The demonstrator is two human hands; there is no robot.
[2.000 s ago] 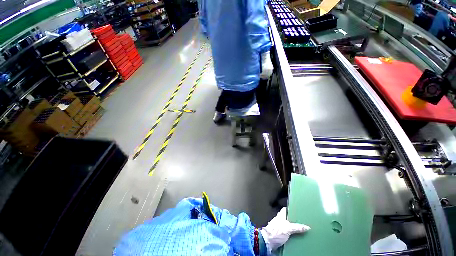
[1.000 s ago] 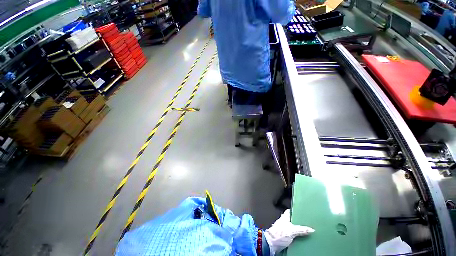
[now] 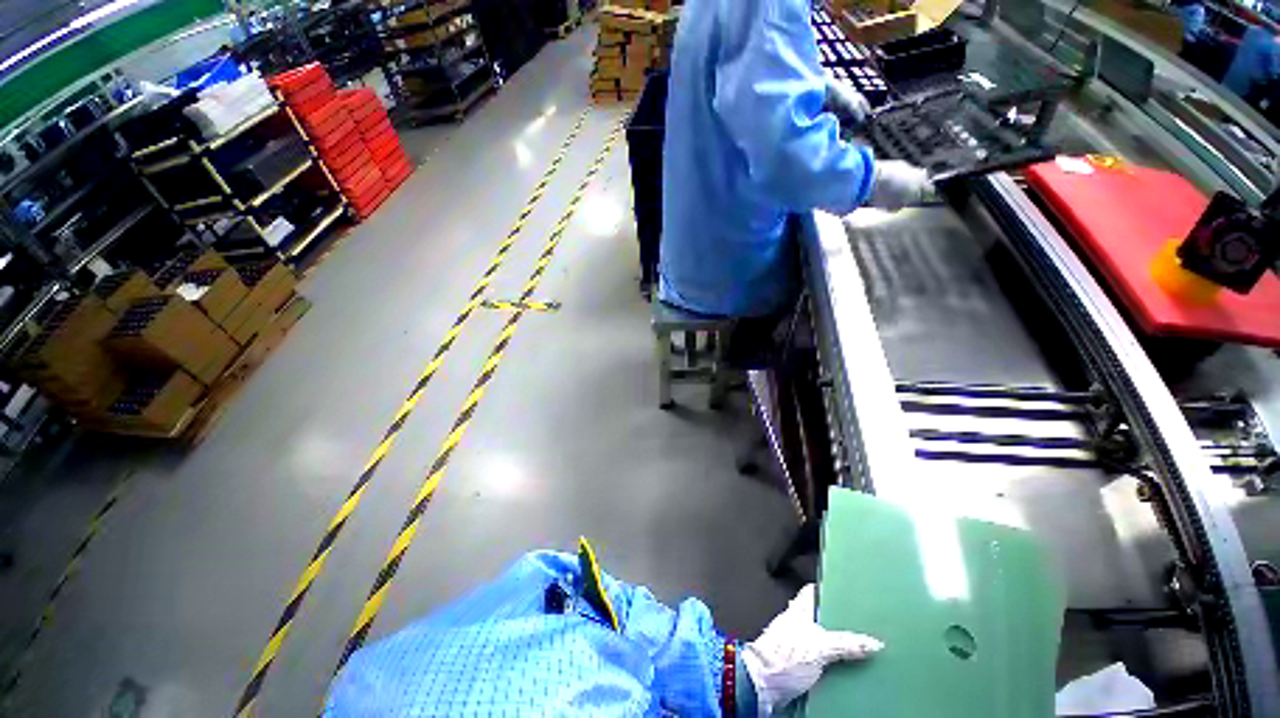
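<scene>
A flat pale green sheet [image 3: 912, 589] with a small round hole lies over the near end of the conveyor line, its lower edge cut off by the frame. My left hand [image 3: 803, 652], in a white glove, grips its left edge, thumb on top and the other fingers mostly hidden. A red beaded bracelet and a blue sleeve show behind it. My right hand cannot be made out. A white, sheet-like thing [image 3: 1105, 692] shows at the sheet's right edge, cut off by the frame.
A person in a blue smock [image 3: 758, 168] sits on a stool beside the line, gloved hand at a black tray [image 3: 969, 133]. Conveyor rails [image 3: 1109, 351] run along the right. A red board [image 3: 1151, 239] holds a black fan [image 3: 1225, 241]. Cartons [image 3: 169, 337] stand on the left.
The other person has turned towards the line, and the black tray now lies across the rails by their hand. The view has shifted slightly left. My left hand keeps its hold.
</scene>
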